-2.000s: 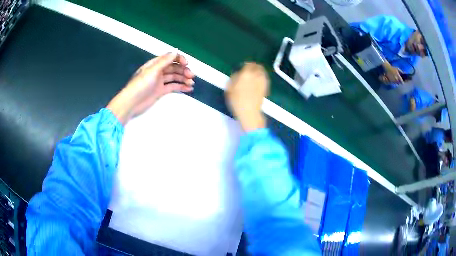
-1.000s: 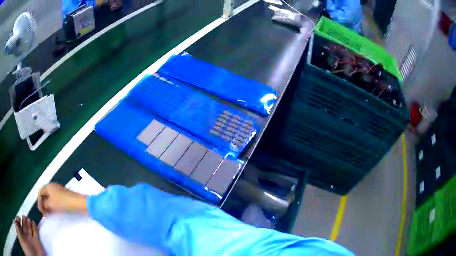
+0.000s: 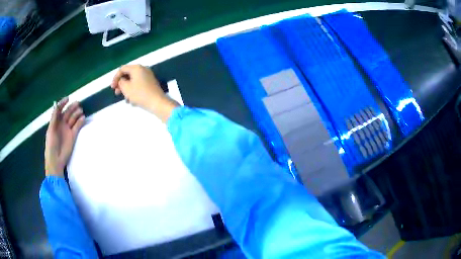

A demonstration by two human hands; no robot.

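Observation:
A bright white work sheet (image 3: 136,182) lies between my arms; glare hides its detail, and I cannot tell whether a white housing lies on it. Its back right corner shows beside a black tape tab. My left hand (image 3: 63,136) is at the sheet's back left edge, palm inward and fingers apart, with nothing visible in it. My right hand (image 3: 139,90) is over the back edge, fingers curled and fingertips near the thumb; I cannot tell whether it holds something small. Grey rectangular pads (image 3: 298,114) lie in a column on blue release film (image 3: 242,66).
Small curved pads (image 3: 368,132) lie on another blue film, with a further blue strip (image 3: 376,66) to its right. A white-edged green conveyor (image 3: 212,12) runs behind, carrying a white device with a handle (image 3: 119,17). A parts bin (image 3: 361,202) sits under the bench edge.
The view has swung back left from the crates and now shows more of the white sheet. Both hands remain near its back edge; my left hand is now more fully in view.

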